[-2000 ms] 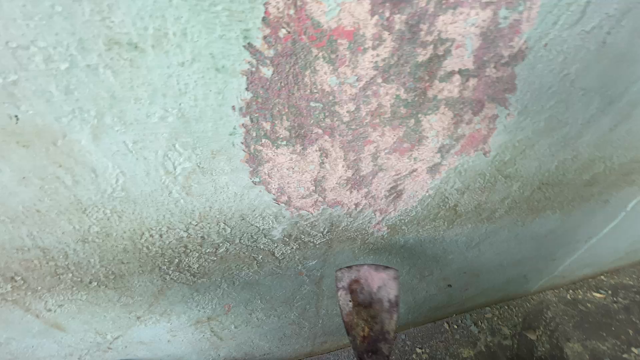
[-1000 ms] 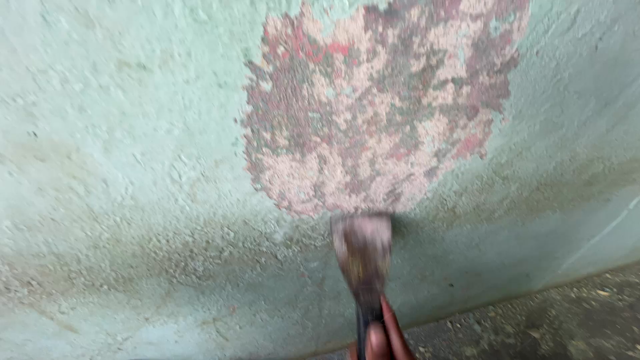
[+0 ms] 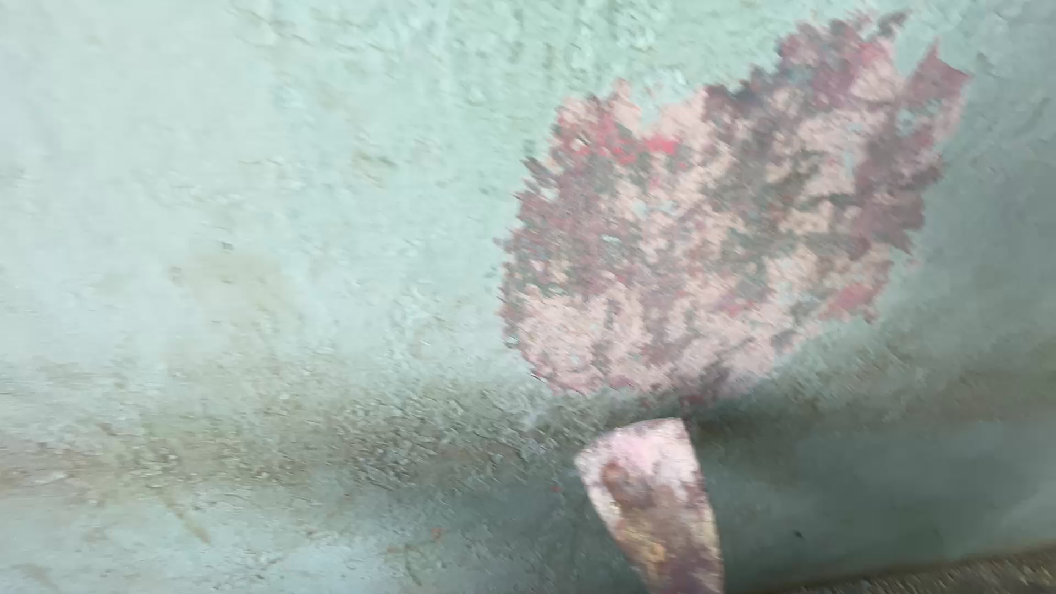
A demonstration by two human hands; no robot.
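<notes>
The blade of a paint scraper (image 3: 660, 503) rises from the bottom edge, tilted a little to the left and coated with pink dust and rust-brown stains. Its tip lies just below a scraped patch (image 3: 709, 223) of pink, red and grey on a pale green painted wall (image 3: 247, 206); whether it touches the wall cannot be told. The scraper's handle is below the frame, and so is any hand on it. Neither my left hand nor my right hand shows now.
A rough, dirty band (image 3: 330, 445) of stained paint runs across the lower wall. Below it, at the bottom right, the wall meets a dark, gritty floor (image 3: 990, 575).
The scraper blade touched the patch's lower edge a second ago, with fingers on its handle; it is now lower and tilted left, the fingers out of view. More of the patch's top shows.
</notes>
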